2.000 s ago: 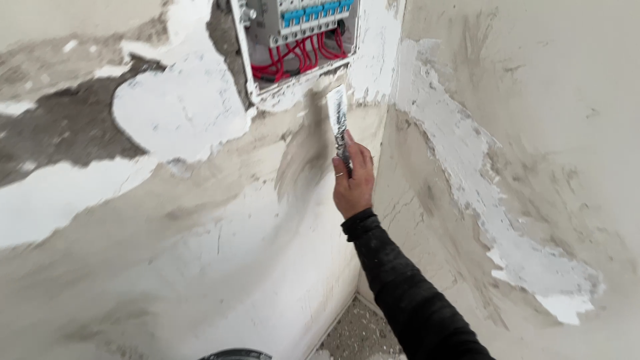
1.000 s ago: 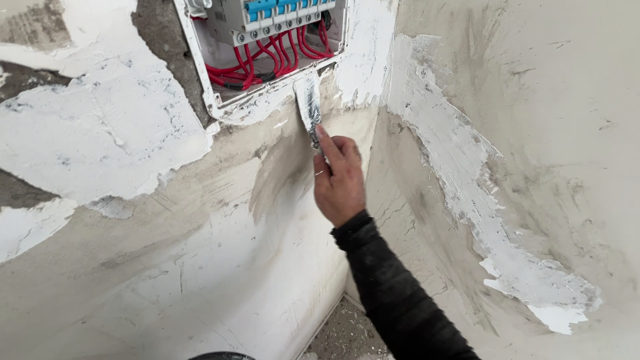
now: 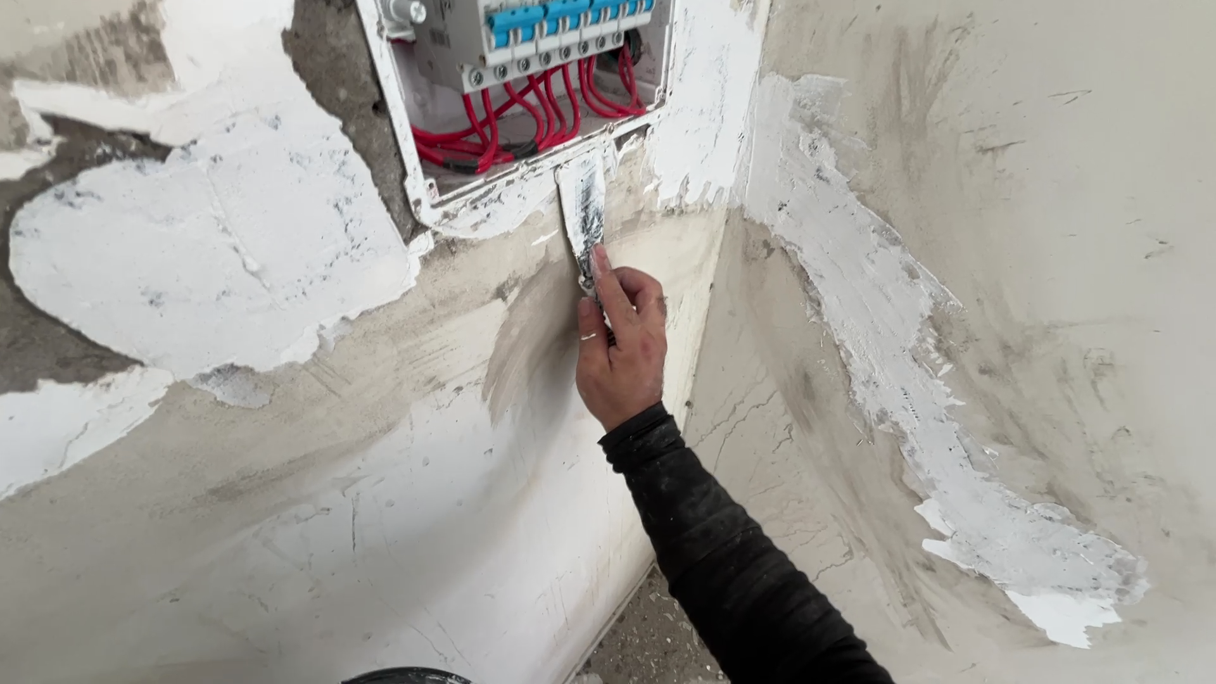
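Note:
My right hand (image 3: 622, 347), in a black sleeve, grips a putty knife (image 3: 583, 214) smeared with white plaster. The blade points up and lies against the wall just under the lower edge of an open electrical panel box (image 3: 513, 176). Inside the box are a row of circuit breakers with blue switches (image 3: 560, 24) and several red wires (image 3: 546, 109). Fresh white plaster (image 3: 494, 209) lines the box's lower rim to the left of the blade. My left hand is out of view.
A wide white plaster patch (image 3: 209, 247) lies left of the box, beside rough bare grey wall (image 3: 347, 90). Another plaster strip (image 3: 902, 351) runs down the right wall past the corner. Speckled floor (image 3: 651, 632) and a dark curved rim (image 3: 407, 675) show at the bottom.
The putty knife's blade has moved from below the box's right part to farther left along its lower edge, still in my right hand. The view has shifted somewhat.

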